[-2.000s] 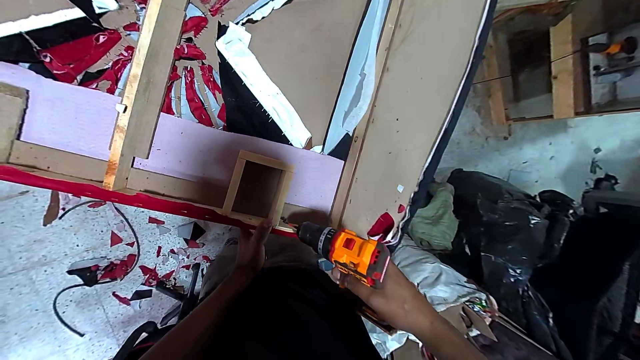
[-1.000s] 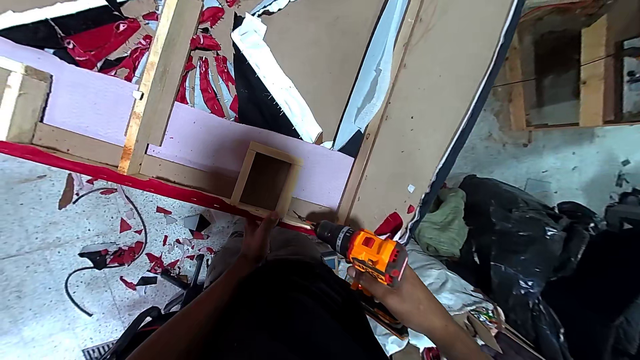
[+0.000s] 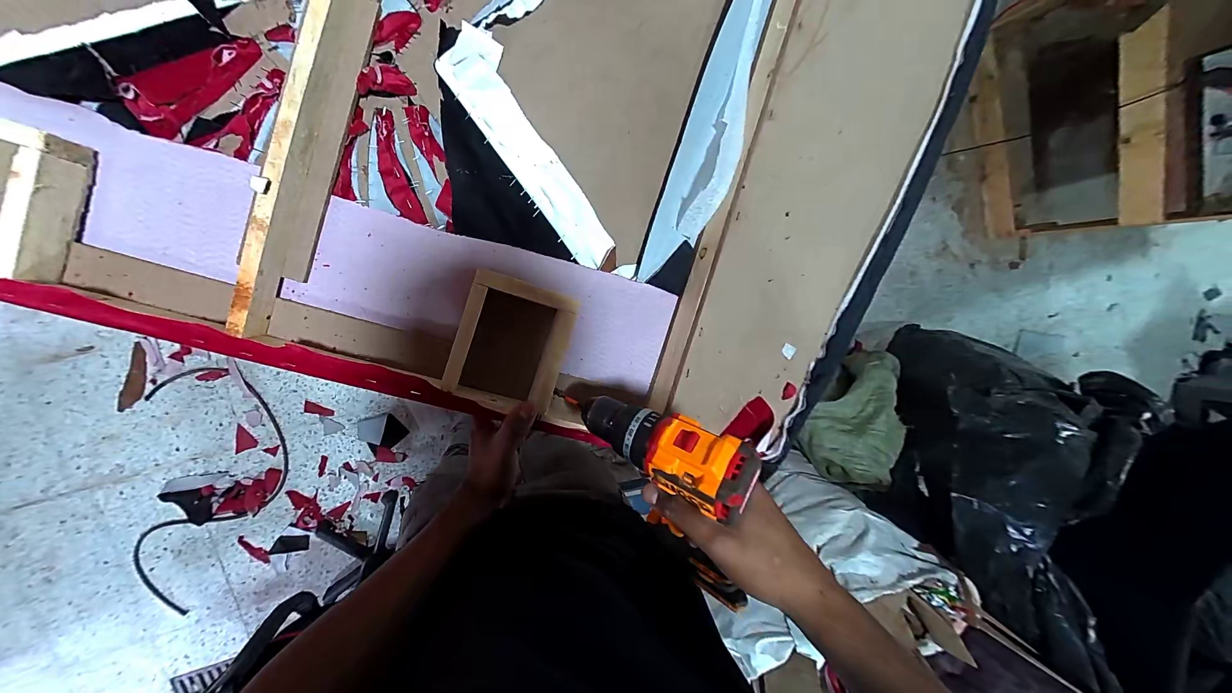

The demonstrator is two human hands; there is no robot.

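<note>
An orange and black cordless drill (image 3: 688,462) is gripped in my right hand (image 3: 736,539); its bit points left, at the lower right corner of a small rectangular wooden frame (image 3: 462,337). My left hand (image 3: 499,452) holds the near edge of that small frame, which stands on the front rail of a large upholstered furniture frame. Red fabric (image 3: 318,364) covers the rail's outer edge. Behind the small frame lies a pale lilac sheet (image 3: 404,269). Whether the bit touches the wood cannot be told.
A wooden crosspiece (image 3: 303,144) crosses the large frame at left, near a wooden block (image 3: 48,207). Red and black fabric scraps and a black cable (image 3: 279,433) lie on the floor. Black plastic bags (image 3: 1001,462) and a green cloth (image 3: 852,423) are at right.
The view has shifted somewhat. The drill and both hands remain near the small wooden frame, with no plain change of hold.
</note>
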